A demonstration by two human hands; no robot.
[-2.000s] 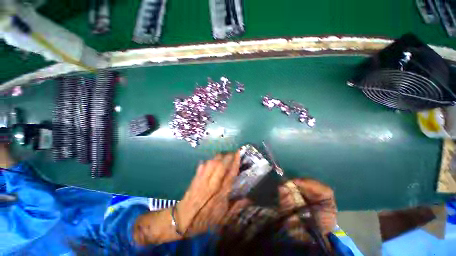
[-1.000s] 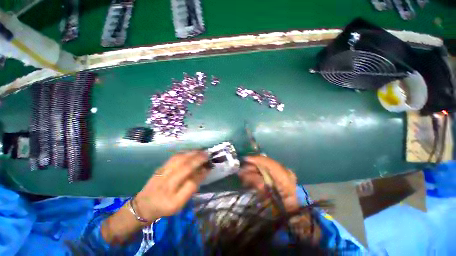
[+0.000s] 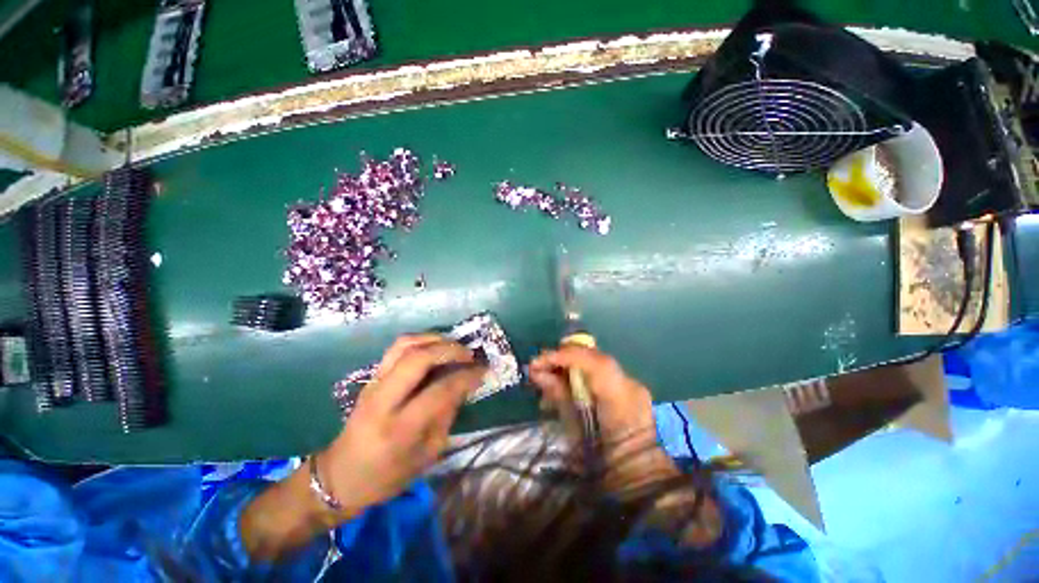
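The silver-white and black phone board assembly [image 3: 497, 362] is low in the middle of the bench. My left hand [image 3: 412, 401] grips its left side, with the fingers covering that edge. My right hand [image 3: 606, 393] holds the soldering iron [image 3: 580, 387] by its pale handle, just right of the assembly. The iron's blurred metal end points away from me, over the bench and apart from the assembly. A pile of tiny pinkish-purple and silver components [image 3: 348, 239] lies beyond my left hand, with a smaller scattered group [image 3: 556, 203] to its right. A few small pieces [image 3: 353, 387] lie beside my left hand.
Black ribbed strips [image 3: 91, 302] stand at left, with a small ribbed block [image 3: 268, 311] nearer. The fume fan [image 3: 778, 125], white cup [image 3: 889, 173] and wooden board [image 3: 934, 273] are at right. A whitish ledge [image 3: 456, 82] borders the conveyor. A cardboard box [image 3: 752, 444] is below the bench edge.
The view has shifted, moving the bench things leftward. The assembly is lower and flatter than two seconds ago. Small pieces beside my left hand now show. Both hands keep their hold.
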